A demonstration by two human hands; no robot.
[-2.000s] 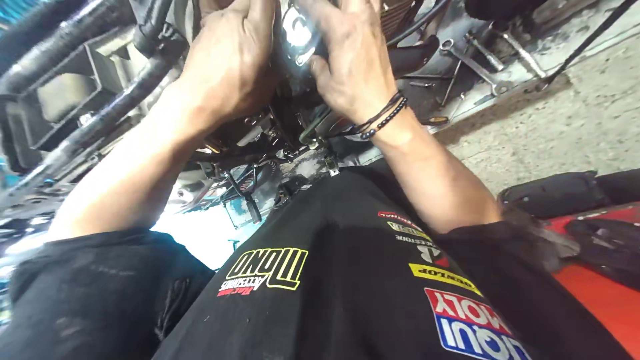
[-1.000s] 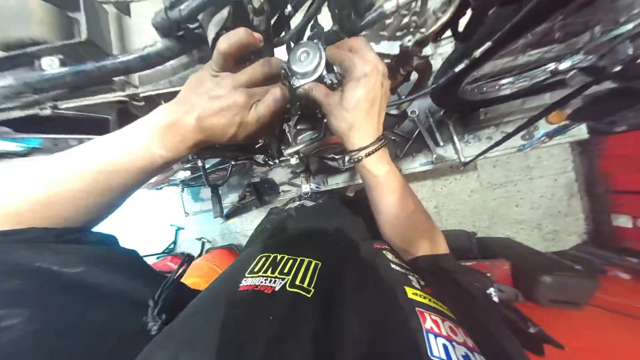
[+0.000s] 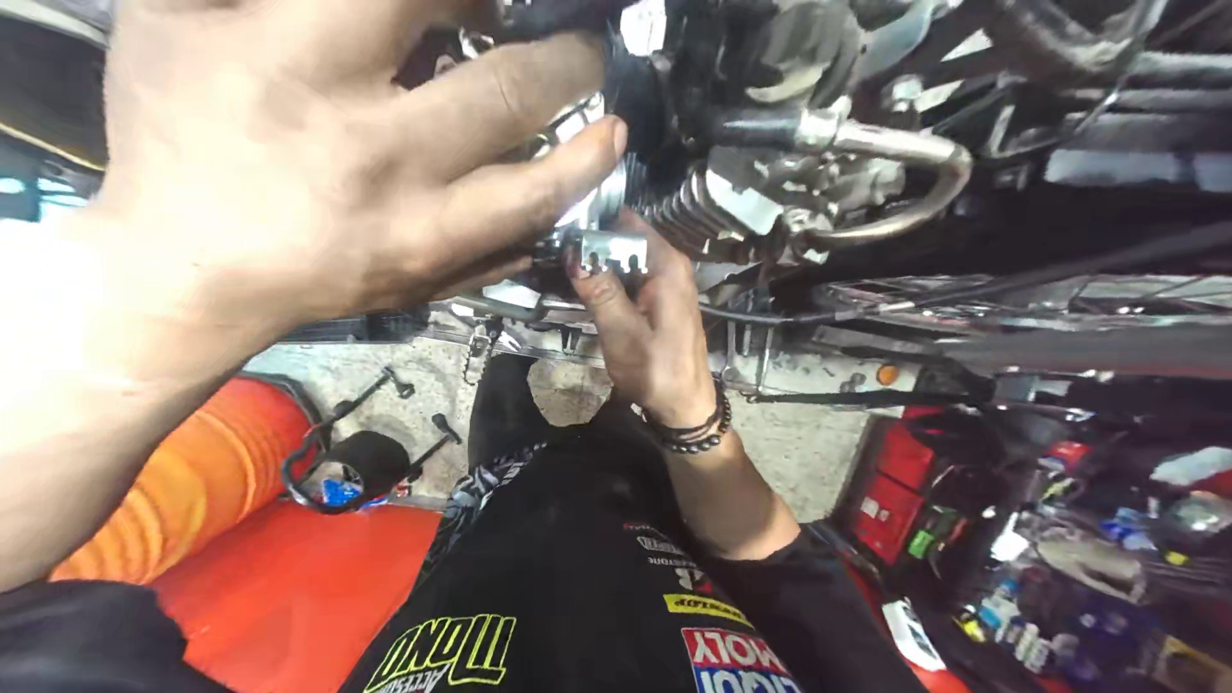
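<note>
Large in the upper left, my left hand (image 3: 346,154) reaches over a shiny metal engine part (image 3: 592,192), its fingertips lying against the part's side; what its thumb does is hidden. Lower and near the middle, my right hand (image 3: 650,327), with dark beaded bracelets at the wrist, pinches a small silver metal piece (image 3: 613,252) with a notched edge between thumb and fingers. This piece is at the lower end of the shiny part. Just right of it is a ribbed, spring-like part (image 3: 685,210) of the motorcycle. A bent metal pipe (image 3: 938,183) curves farther right.
A spoked wheel (image 3: 1011,294) lies at the right behind a dark rod. A motorcycle footpeg (image 3: 478,351) sticks out below the hands. An orange-red cylinder (image 3: 217,462) stands lower left by a black stand. Red drawers (image 3: 890,491) and a cluttered bench (image 3: 1088,568) are at lower right.
The view has shifted a lot and sits closer to my left hand. The round silver cap seen between both hands a second ago no longer shows face-on. My right hand is now lower than my left.
</note>
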